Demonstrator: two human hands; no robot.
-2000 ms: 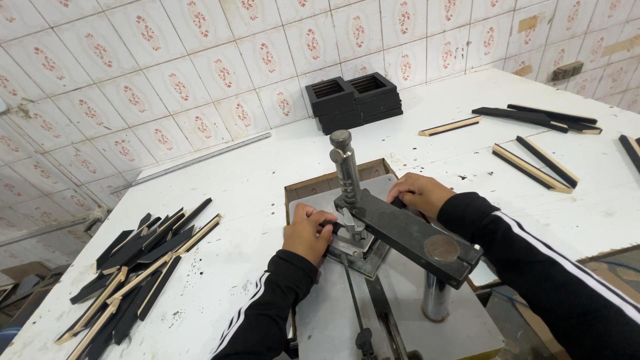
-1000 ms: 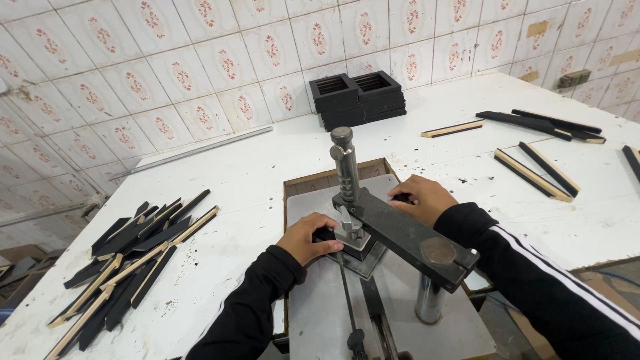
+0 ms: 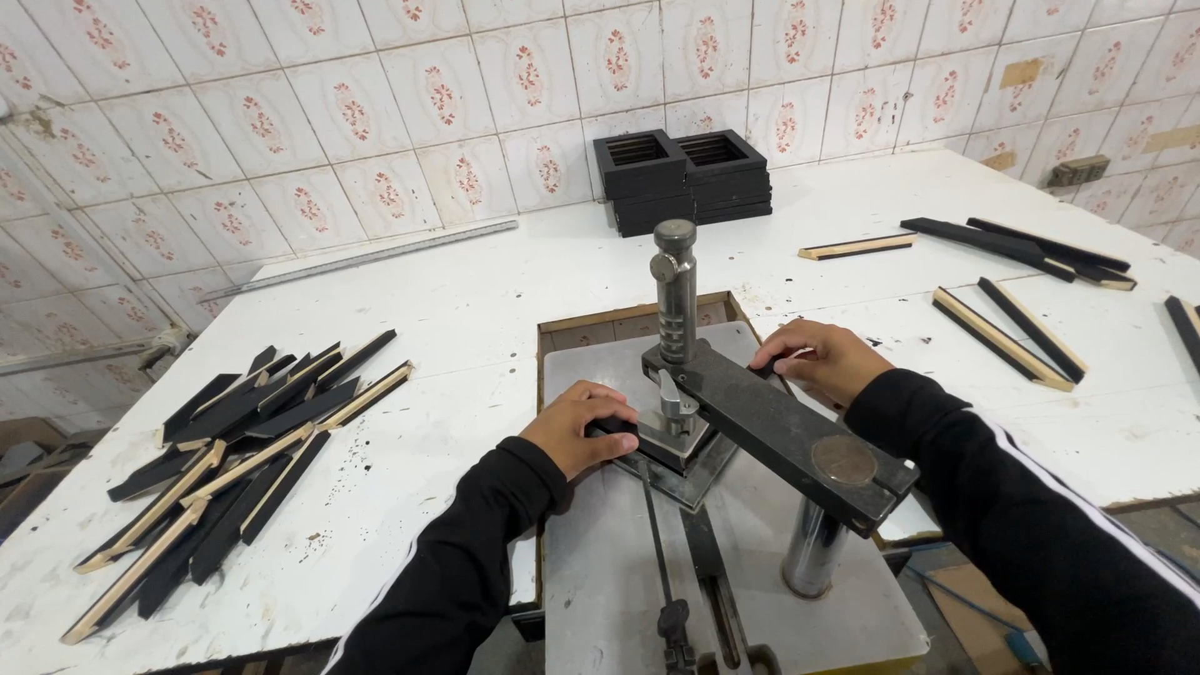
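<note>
My left hand [image 3: 583, 429] grips the end of a black frame strip [image 3: 614, 427] on the left of the metal clamping head of a frame-joining machine [image 3: 670, 412]. On the right of the head, my right hand [image 3: 814, 358] holds the end of another black strip [image 3: 767, 367] between thumb and fingers. The strips' inner ends sit around the corner block under the machine's arm [image 3: 769, 422], where the joint is partly hidden. An upright steel post with a knob [image 3: 676, 291] rises from the arm.
Black mitred strips with bare wood edges lie in a pile [image 3: 253, 422] at left. More strips [image 3: 1012, 337] lie at right. Stacked black frames [image 3: 689, 178] stand by the tiled wall, and a metal ruler [image 3: 375, 258] lies at back left. A thick steel column [image 3: 814, 553] supports the arm.
</note>
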